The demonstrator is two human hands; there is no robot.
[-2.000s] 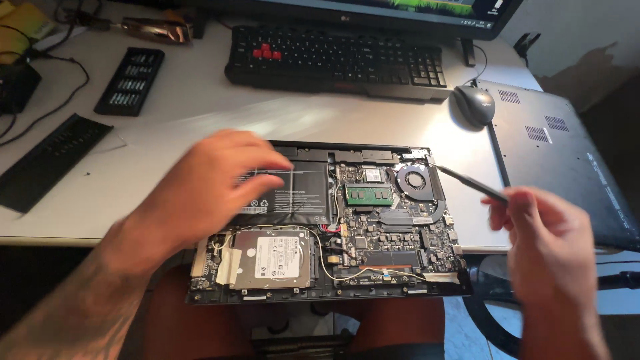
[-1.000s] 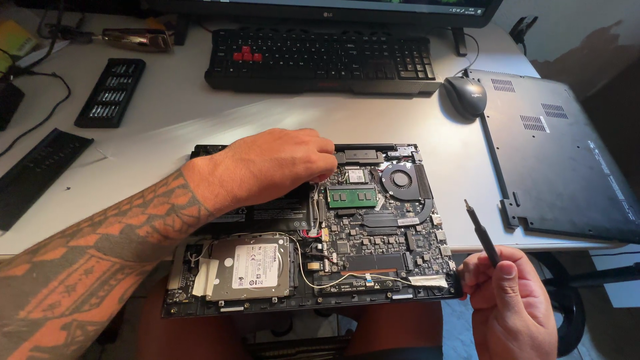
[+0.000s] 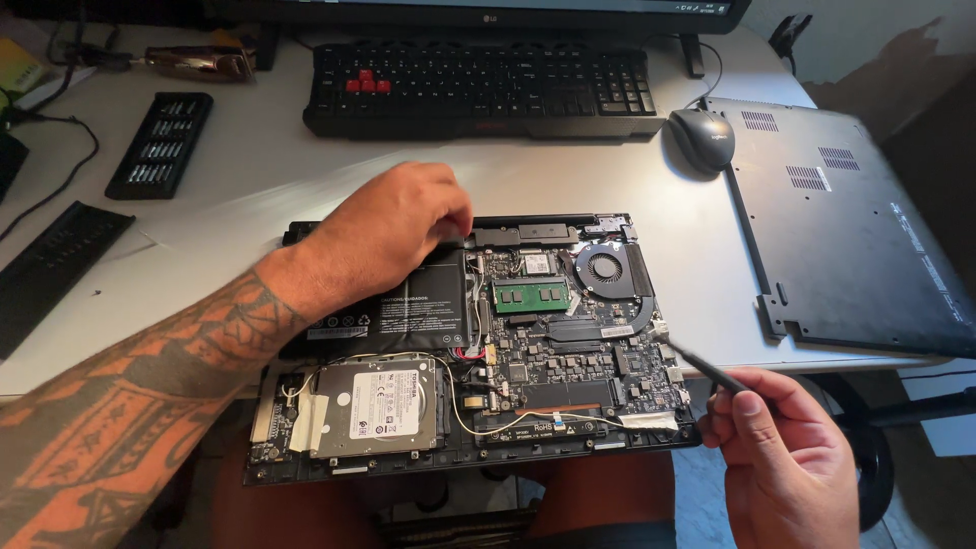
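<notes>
An opened laptop base [image 3: 488, 454] rests partly over the table's front edge and above my thighs. In it are a black battery [image 3: 427, 305], a hard drive [image 3: 381, 408], a green memory module [image 3: 531, 296] and a cooling fan [image 3: 605, 267]. My left hand [image 3: 404, 221] hovers or rests at the battery's upper edge near the hinge side, fingers bent together; whether they hold something small is hidden. A slim dark screwdriver [image 3: 709, 366] is held in my right hand [image 3: 778, 435], its tip pointing up-left near the ports on the laptop's right edge.
The laptop's bottom cover [image 3: 854, 229] lies at the right beside a black mouse [image 3: 701, 141]. A keyboard [image 3: 484, 91] stands below the monitor [image 3: 488, 17]. At the left are a screwdriver bit case [image 3: 160, 145], a dark textured strip [image 3: 61, 267], a hair clipper [image 3: 200, 62] and cables.
My left hand first moved right and down to the battery's top edge, now sits slightly left of there. The screwdriver, pointing up a second ago, now tilts toward the laptop's right edge.
</notes>
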